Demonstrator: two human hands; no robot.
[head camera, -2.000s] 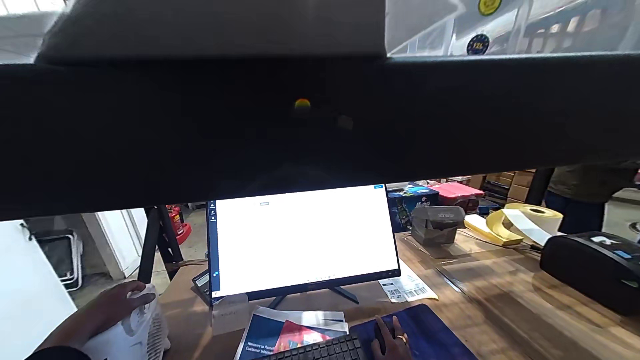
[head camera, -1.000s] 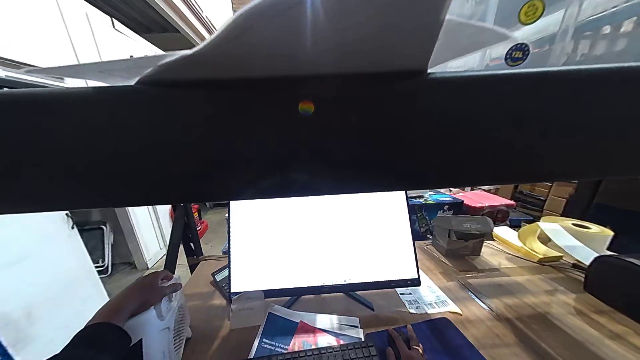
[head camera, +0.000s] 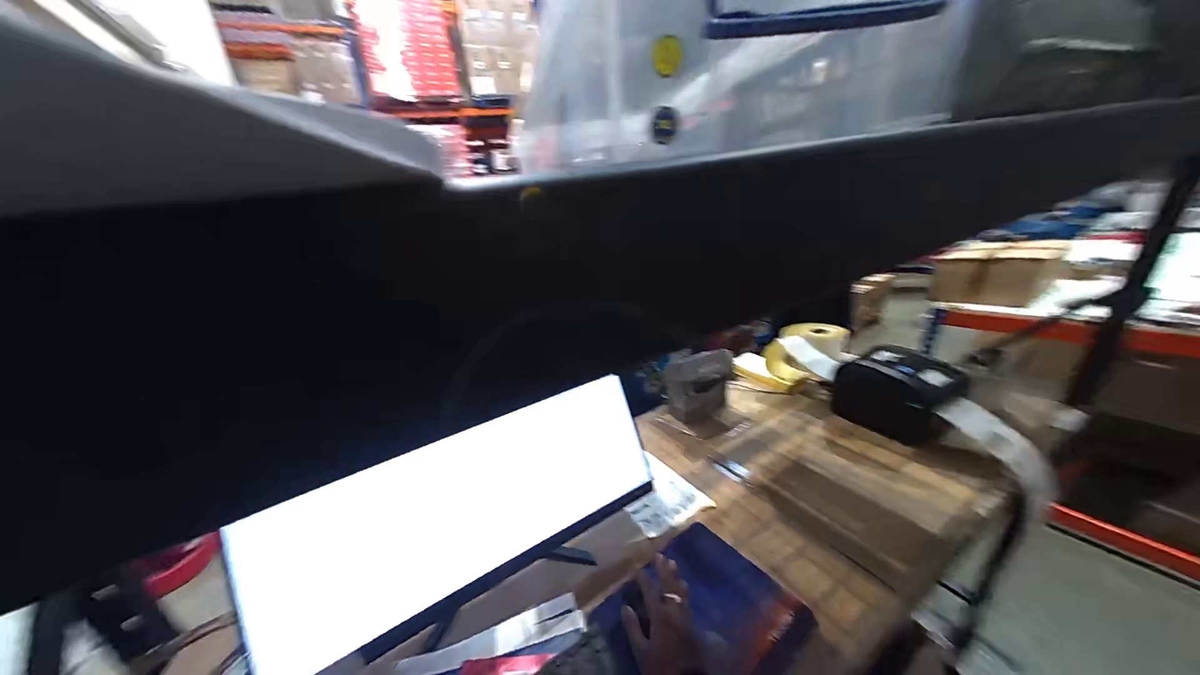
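My right hand (head camera: 667, 614), with a ring on one finger, lies over a dark computer mouse (head camera: 635, 600) on a blue mat (head camera: 727, 586). To its left stands a monitor (head camera: 441, 534) with a bright, washed-out screen. Part of a dark keyboard (head camera: 586, 656) shows at the bottom edge, beside printed papers (head camera: 516, 637). A printed sheet (head camera: 670, 497) lies behind the mat. My left hand is out of view.
A black label printer (head camera: 895, 394) with a trailing label strip (head camera: 1008, 450) stands on the wooden desk (head camera: 797, 469), near a yellowish label roll (head camera: 814, 339) and a grey device (head camera: 698, 384). A dark beam (head camera: 562, 262) crosses overhead. Racks with orange beams (head camera: 1125, 544) stand at right.
The view has swung right and tilted. My left hand, earlier on a white object at the left, has gone out of view. My right hand remains by the keyboard on the blue mat.
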